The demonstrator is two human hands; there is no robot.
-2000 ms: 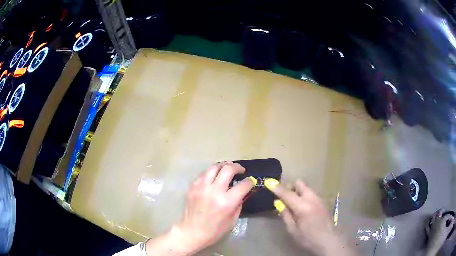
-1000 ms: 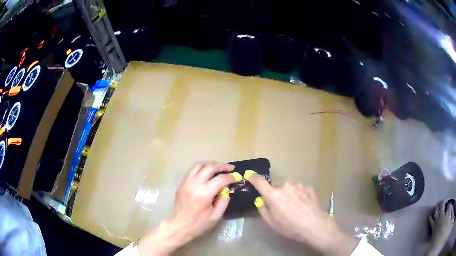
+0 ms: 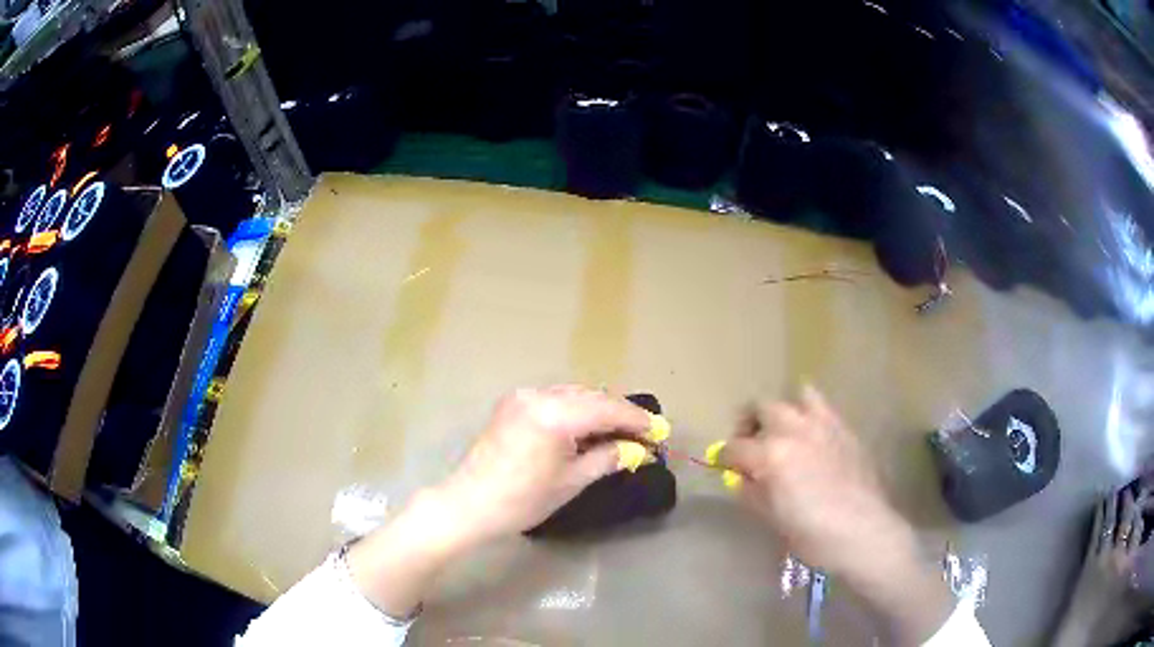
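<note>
A black speaker housing (image 3: 620,499) lies on the tan cardboard sheet (image 3: 481,303) at bottom centre, partly hidden by my left hand. My left hand (image 3: 557,442) reaches over it, its yellow-cotted thumb and finger pinched at the start of thin red lead wires (image 3: 683,456). My right hand (image 3: 810,480) is to the right of the housing, its yellow fingertips pinching the other end of the wires. The wires are stretched between both hands. The housing's opening and any connector are hidden or too small to tell.
Another black unit (image 3: 1006,453) with wires lies at right, near another person's hand (image 3: 1114,556). A loose red wire (image 3: 816,276) lies at back right. Black units (image 3: 601,145) stand behind. An open carton (image 3: 120,329) is at left. A pen-like tool (image 3: 816,604) lies below my right hand.
My right hand has moved right, away from the housing, drawing wires out straight. My left hand has shifted right and pinches the wires. The housing is turned and more covered.
</note>
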